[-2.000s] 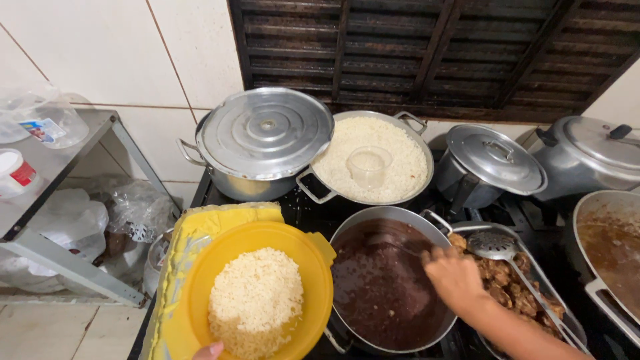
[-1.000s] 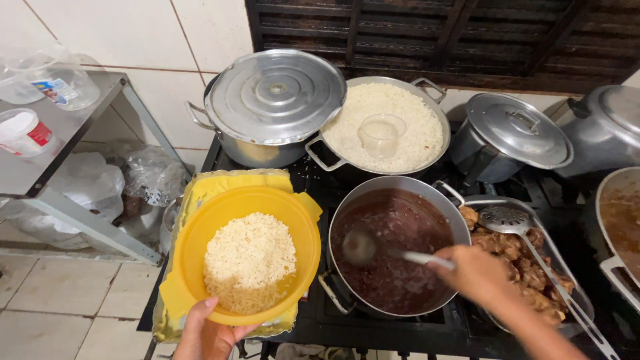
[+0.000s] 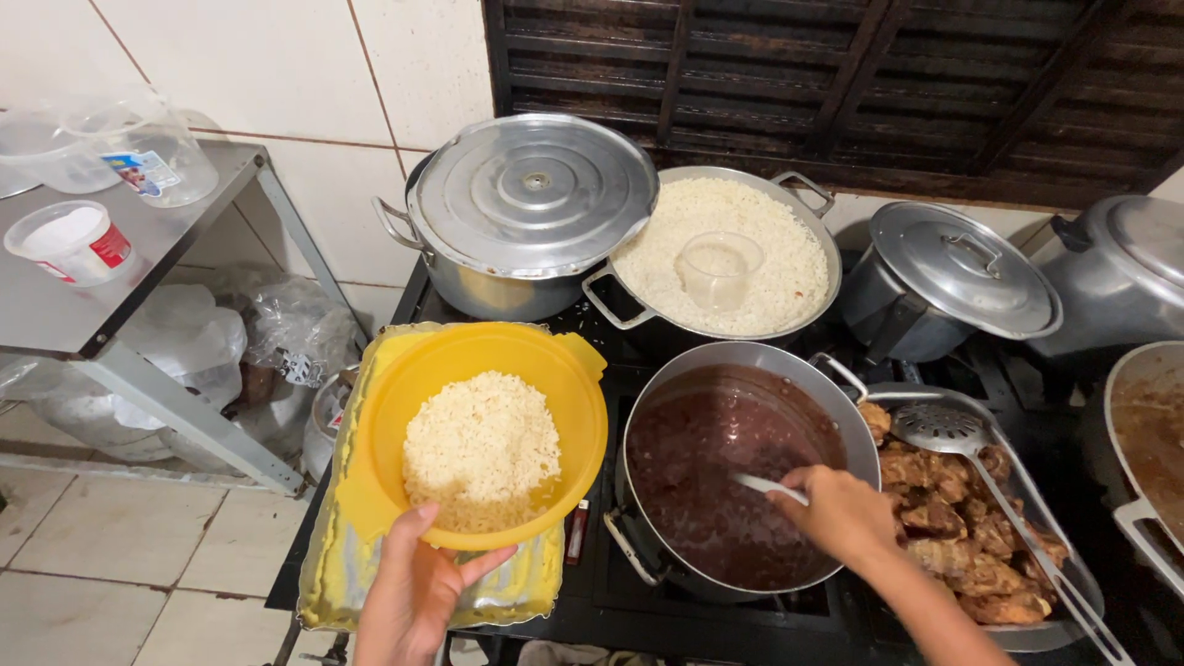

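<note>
My left hand (image 3: 421, 569) holds a yellow plastic bowl (image 3: 384, 416) by its near rim, the thumb over the edge and the fingers beneath. White cooked rice (image 3: 486, 435) lies in the bowl. The bowl is above a foil-edged tray (image 3: 342, 573) with yellow food stuck to it. My right hand (image 3: 837, 513) grips the handle of a ladle (image 3: 768, 486), whose head is sunk out of sight in dark reddish-brown beans (image 3: 684, 499). They fill an aluminium pot (image 3: 661, 375) just right of the bowl.
Behind stand a lidded aluminium pot (image 3: 532, 199) and a wide pan of rice (image 3: 786, 268) with a clear plastic cup (image 3: 717, 268) in it. At right are a smaller lidded pot (image 3: 953, 268), a tray of cooked meat (image 3: 971, 546) with a slotted skimmer (image 3: 943, 428), and a pan of brown stew (image 3: 1152, 416).
The ladle's head, visible above the beans a second ago, is now submerged. My left hand, mostly out of frame at first, now shows under the bowl's near rim.
</note>
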